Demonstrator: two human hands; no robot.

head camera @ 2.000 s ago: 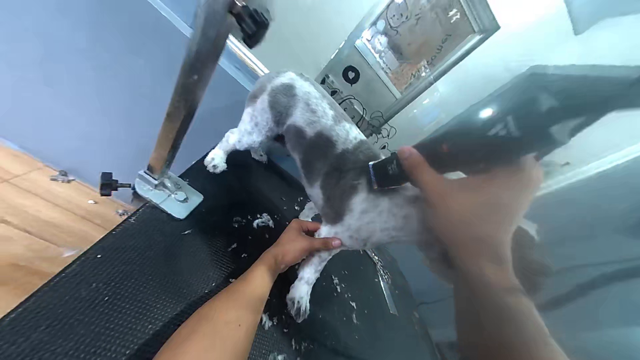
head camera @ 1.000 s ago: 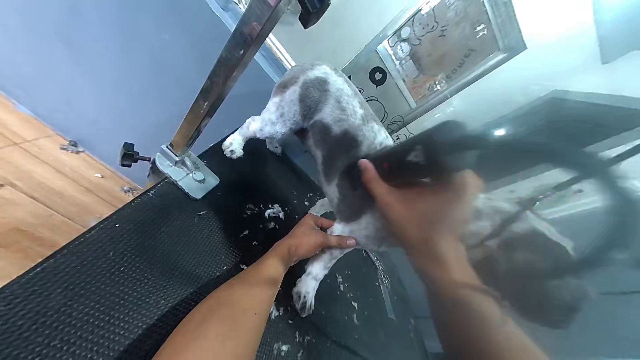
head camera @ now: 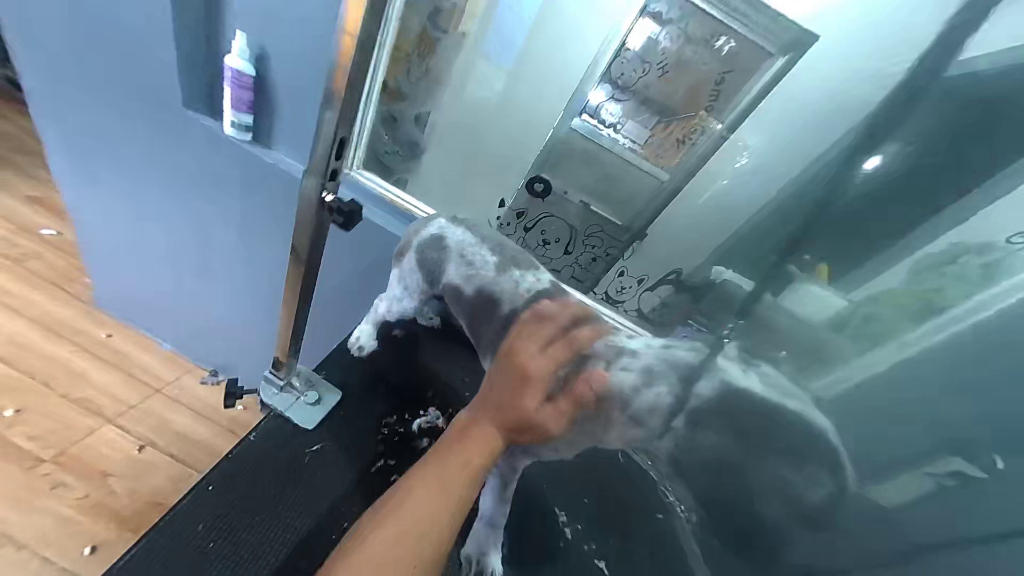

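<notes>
A short-clipped grey and white dog (head camera: pixel 480 276) stands on a black textured grooming table (head camera: pixel 264 488), its rump toward the upright post and its blurred head at the lower right. My left hand (head camera: pixel 548 372) lies on the dog's side near the shoulder, fingers slightly spread over the back, holding no tool. One front leg reaches down to the table below my wrist. A dark strap or cord (head camera: pixel 772 272), blurred, runs from the upper right down to the dog's neck. My right hand and the hair clipper are out of view.
A metal post (head camera: pixel 308 240) with black knobs is clamped at the table edge by a plate (head camera: pixel 300 396). Cut hair (head camera: pixel 428 420) lies on the table. A white and purple bottle (head camera: pixel 238 86) stands on a wall ledge. Behind the dog is a glass panel with animal drawings (head camera: pixel 548 236).
My left hand has moved from the dog's front leg up onto its side. My right hand and the clipper have left the view. The view has shifted, showing more of the wall and the bottle.
</notes>
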